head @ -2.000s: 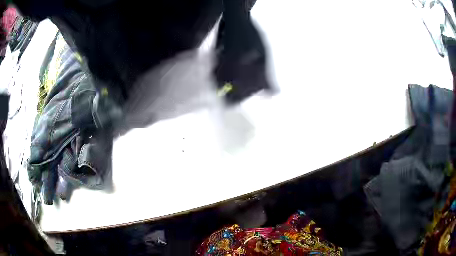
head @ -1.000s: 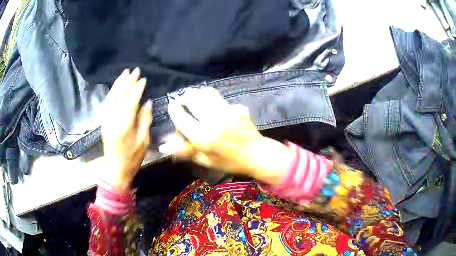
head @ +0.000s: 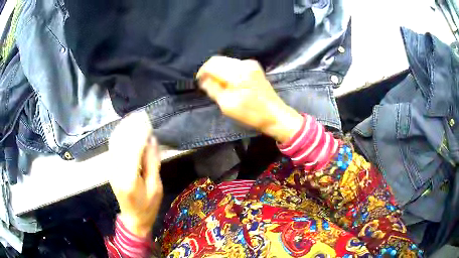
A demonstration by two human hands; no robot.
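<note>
A dark denim jacket lies inside up on the white table, its black lining [head: 176,35] at the far side. Its stitched collar band [head: 201,121] runs along the near edge, with a metal button [head: 68,155] at the left and another [head: 334,79] at the right. My left hand [head: 136,171] rests over the left part of the band, thumb apart from the fingers. My right hand [head: 244,95] is curled at the seam between band and lining. Glare and blur hide its fingertips; whether it holds snips cannot be told.
More dark denim garments [head: 397,146] hang over the table edge at the right, and others [head: 22,121] are heaped at the left. The white table's near edge [head: 60,194] runs in front of my patterned clothing [head: 282,211].
The jacket was in blurred motion and is now spread out. Since one second ago, my right hand has moved right and away from me along the seam; my left hand has moved slightly right and nearer.
</note>
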